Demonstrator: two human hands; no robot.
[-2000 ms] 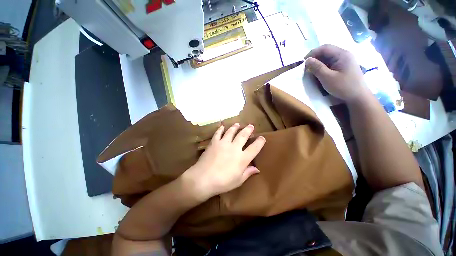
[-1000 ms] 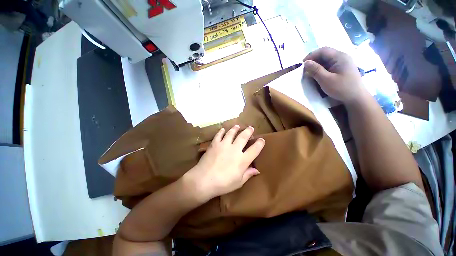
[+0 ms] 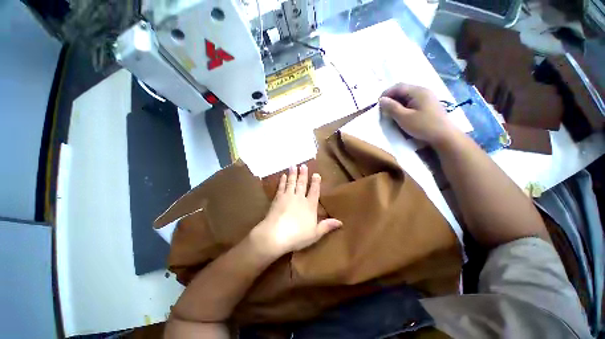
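The tan-brown garment panel [image 3: 371, 232] lies rumpled over the table edge and towards my lap. My left hand [image 3: 290, 215] lies flat on it, palm down, fingers spread and gripping nothing. A small reddish-brown patch [image 3: 270, 183] shows at the panel's top edge, partly under my left fingers. My right hand [image 3: 414, 112] pinches the panel's upper right corner, above a white sheet [image 3: 378, 132]. Whether thread snips are in my right hand cannot be told. The yellow clamp frame [image 3: 289, 93] sits under the white sewing machine head [image 3: 222, 56], beyond the panel.
A black board [image 3: 156, 192] lies left of the machine. A dark cord [image 3: 341, 76] runs from the machine towards my right hand. Reddish-brown cut pieces [image 3: 521, 79] lie at the right, beyond the blue-grey metal plate [image 3: 474, 102]. A grey box with a dark screen [image 3: 487, 10] stands at the back right.
The camera view has shifted, showing more of the machine head. My left hand has slid slightly on the panel, and the reddish-brown patch now shows by its fingers. My right hand keeps its pinch.
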